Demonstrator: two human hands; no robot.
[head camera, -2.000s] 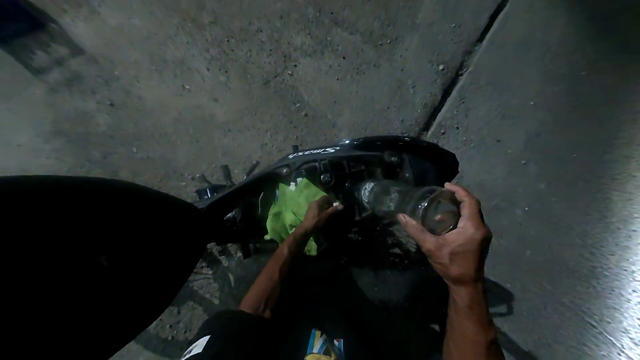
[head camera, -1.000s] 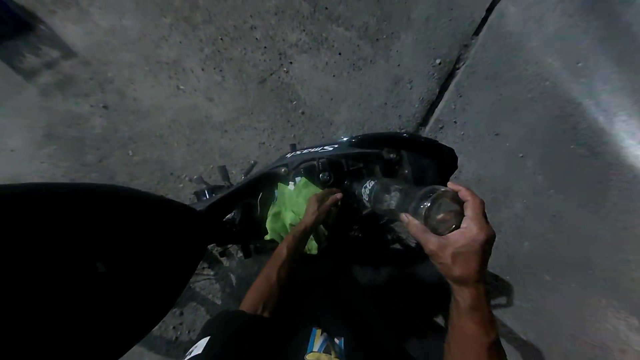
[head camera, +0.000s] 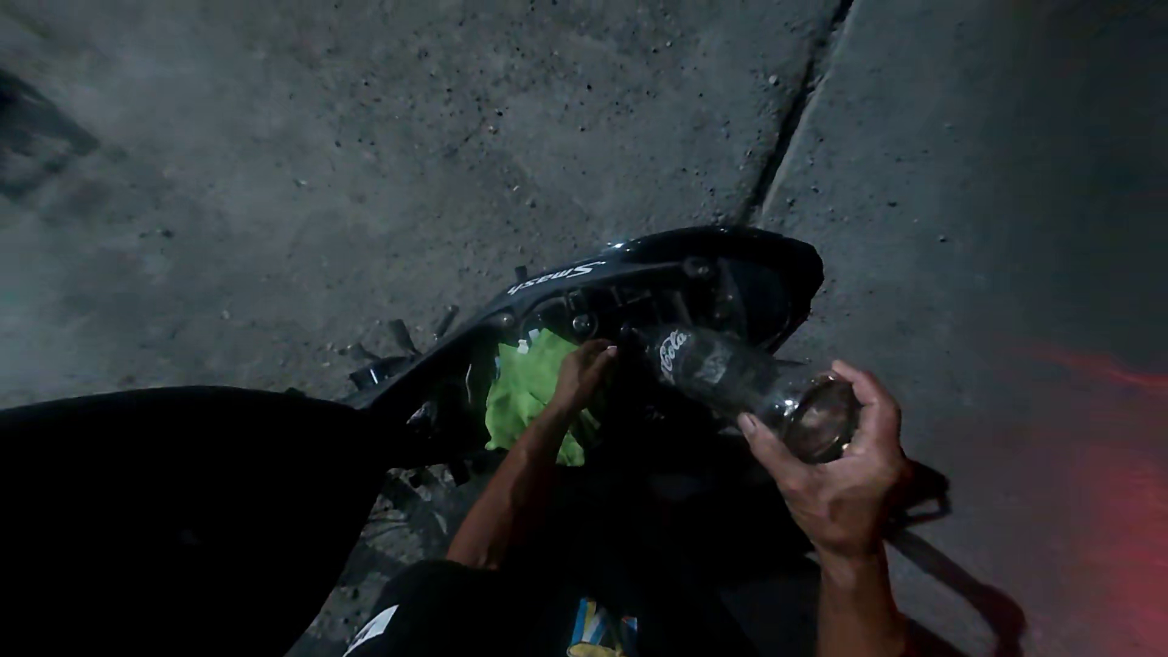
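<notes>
A clear glass Coca-Cola bottle (head camera: 730, 379) lies tilted over the open seat area of a dark motorcycle (head camera: 730, 246), its base toward the right. My right hand (head camera: 844, 470) grips it round the base end, and its neck points left and down into the dark compartment, where the mouth is hidden. My left hand (head camera: 586, 372) is at the neck end, over a bright green cloth (head camera: 525, 392) spread in the opening. Whether its fingers hold the cloth, the neck or something small cannot be told.
The raised black seat (head camera: 182, 511) fills the lower left. Rough concrete ground (head camera: 411, 164) with grit surrounds the motorcycle, crossed by a dark joint (head camera: 798, 109) at the upper right. Something blue and yellow (head camera: 598, 630) shows at the bottom edge.
Both hands and the bottle keep nearly the same places. A red glow now shows on the ground at the right, where the earlier frames show pale light.
</notes>
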